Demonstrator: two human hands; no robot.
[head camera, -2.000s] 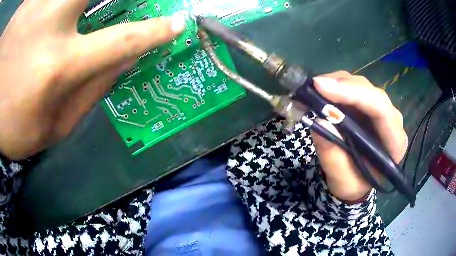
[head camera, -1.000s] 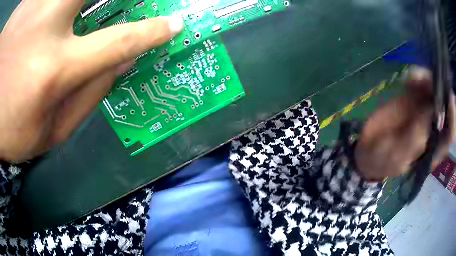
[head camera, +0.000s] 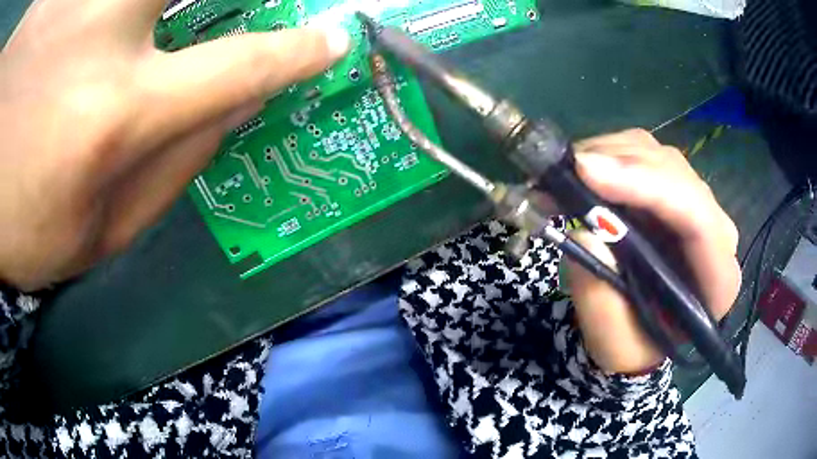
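Note:
A green circuit board (head camera: 313, 179) lies on the dark green mat, its upper part at the frame's top edge. My left hand (head camera: 116, 134), bare, lies over the board's left side, thumb stretched along it, thumb tip close to the iron's tip; its other fingers are hidden or cut off. My right hand (head camera: 654, 242) holds the soldering iron (head camera: 537, 148) by its black handle. The iron's dark tip is at the board's upper part, beside my left thumb; glare hides whether it touches. A thin bent solder feed tube (head camera: 430, 145) runs beside the barrel towards the tip.
The dark green mat (head camera: 591, 72) has its near edge running diagonally above my lap. Black cables (head camera: 761, 242) hang at the right. A dark red label (head camera: 790, 316) lies on a pale surface at lower right. A pale item (head camera: 708, 7) shows at the top right.
The iron swung away to the right a second ago and is now back at the board. The board appears slightly further right. A pale item has appeared at the top right.

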